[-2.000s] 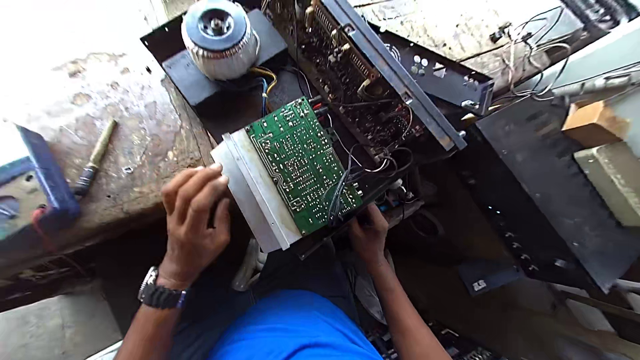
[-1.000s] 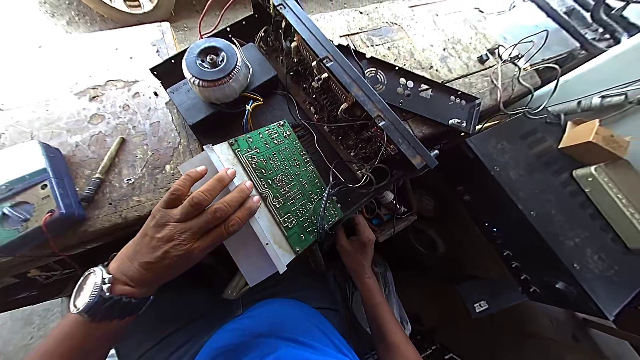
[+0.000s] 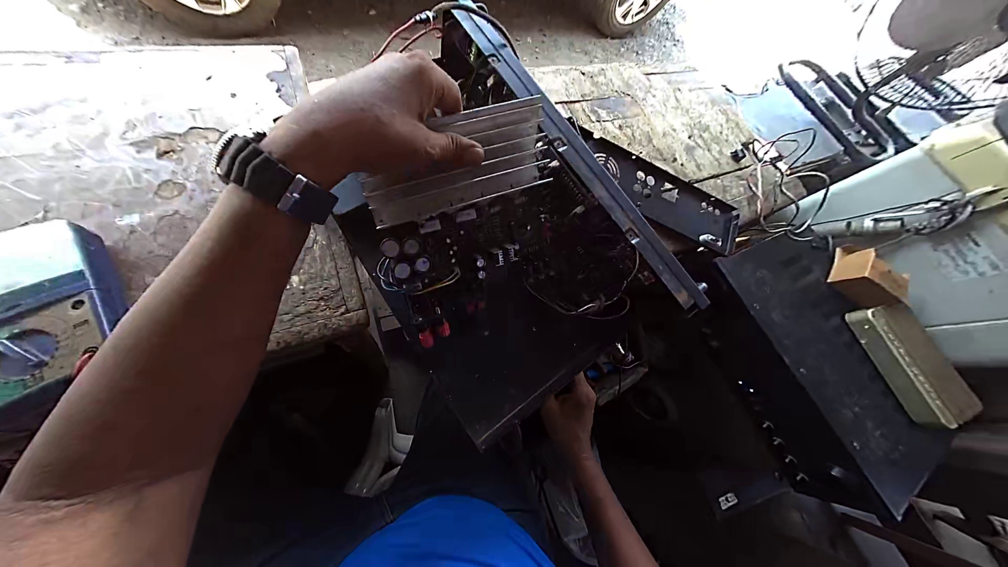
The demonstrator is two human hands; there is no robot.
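Observation:
My left hand (image 3: 394,118) grips an aluminium heatsink (image 3: 472,157), its thumb over the fins and its other fingers mostly hidden. The heatsink stands raised inside an opened amplifier's black metal chassis (image 3: 512,354). Below the fins the component side of a circuit board (image 3: 496,236) shows, with several round capacitors (image 3: 404,258) and red terminals (image 3: 433,331). My right hand (image 3: 571,405) is at the chassis's near right edge, its fingertips partly hidden by it. A long metal panel (image 3: 583,157) slants along the right side of the chassis.
A blue-framed analog multimeter (image 3: 55,307) is at the left on the worn wooden bench (image 3: 157,181). Behind the panel lies a black metal plate (image 3: 661,189). Right are loose wires (image 3: 780,173), a black equipment case (image 3: 819,354), a cardboard box (image 3: 866,276) and a greenish case (image 3: 913,366).
My left hand has moved up and away from me with the heatsink. The board has tipped over from its green solder side, showing its components. My right hand stays by the chassis edge.

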